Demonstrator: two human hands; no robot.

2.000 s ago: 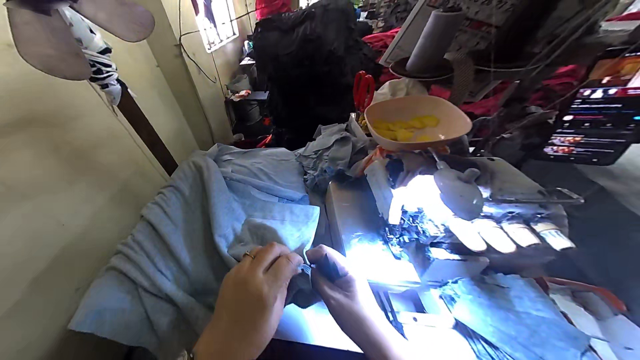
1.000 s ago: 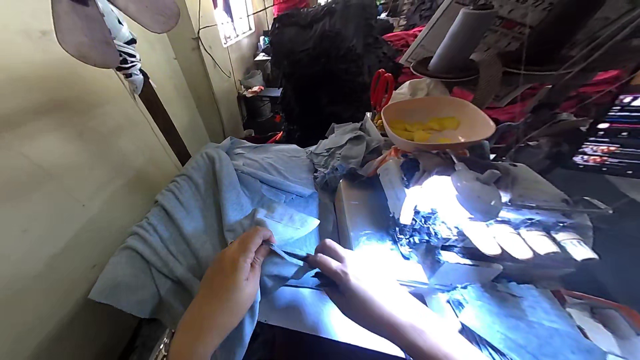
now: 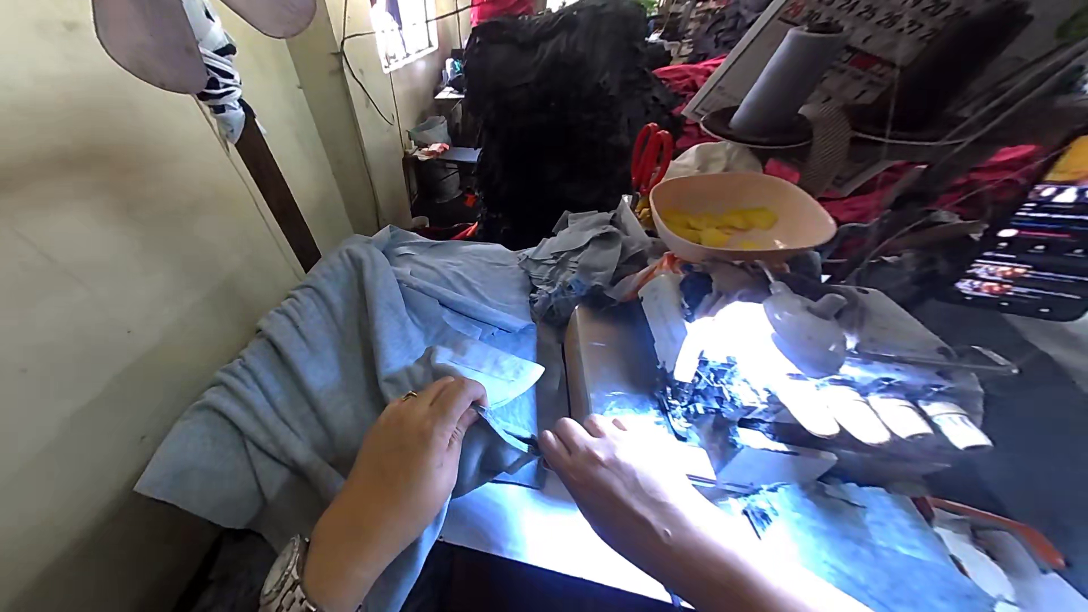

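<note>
Light blue-grey fabric (image 3: 340, 340) drapes over the left side of the work surface and hangs off its edge. My left hand (image 3: 416, 442), with a ring and a wristwatch, pinches an edge of this fabric between thumb and fingers. At the other end of that short stretch, my right hand (image 3: 603, 467) grips the fabric edge, its fingertips partly hidden. A pale folded fabric piece (image 3: 489, 371) lies just above my left fingers. Right of the hands stands the sewing machine (image 3: 612, 357), brightly lit, with dark thread scraps (image 3: 714, 395) around it.
Behind the machine is a peach bowl (image 3: 739, 212) holding yellow pieces, beside red-handled scissors (image 3: 652, 157). Grey fabric scraps (image 3: 586, 255) lie at its left. A thread cone (image 3: 786, 76) stands above. Cut blue fabric (image 3: 867, 544) lies at right, below a lit phone (image 3: 1033, 238). A wall borders the left.
Two seconds ago my hands were close together at the fabric; now they are apart with a stretch of its edge between them. The view has shifted somewhat.
</note>
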